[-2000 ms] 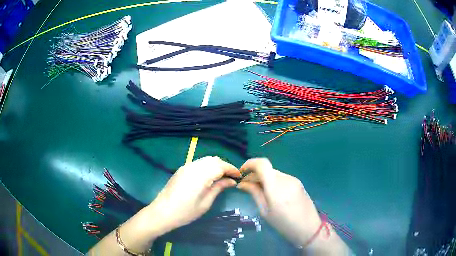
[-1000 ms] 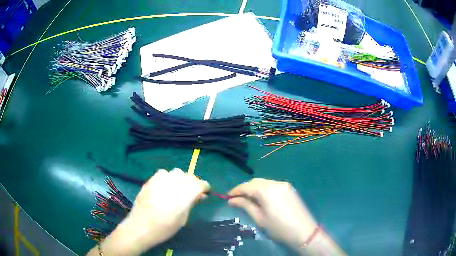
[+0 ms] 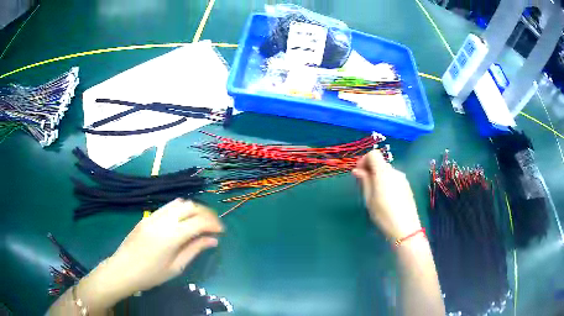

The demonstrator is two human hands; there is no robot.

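Observation:
My left hand [image 3: 164,250] is over the near left of the table, palm down, thumb and fingers apart, with nothing visible in it. My right hand [image 3: 388,197] is at the right, white-plug end of the red, black and orange connector leads [image 3: 278,157]. Its fingertips are close together over the plug end; whether they grip a lead is not clear. Black sleeving [image 3: 136,190] lies in a pile left of the leads, beyond my left hand. Sleeved leads [image 3: 68,268] lie partly hidden under my left hand and forearm, with white plugs showing to the right.
A blue tray [image 3: 334,114] with bags and wires stands behind the leads. A white sheet [image 3: 123,148] bears a few black tubes. Multi-colour leads [image 3: 46,105] lie far left. A large stack of sleeved leads [image 3: 467,241] lies right, with a wrapped black bundle [image 3: 524,185] beyond.
The view has turned right. My hands have separated; the dark tube and reddish lead between them are no longer seen there. My right hand has moved out to the leads' plug end. My left hand has opened.

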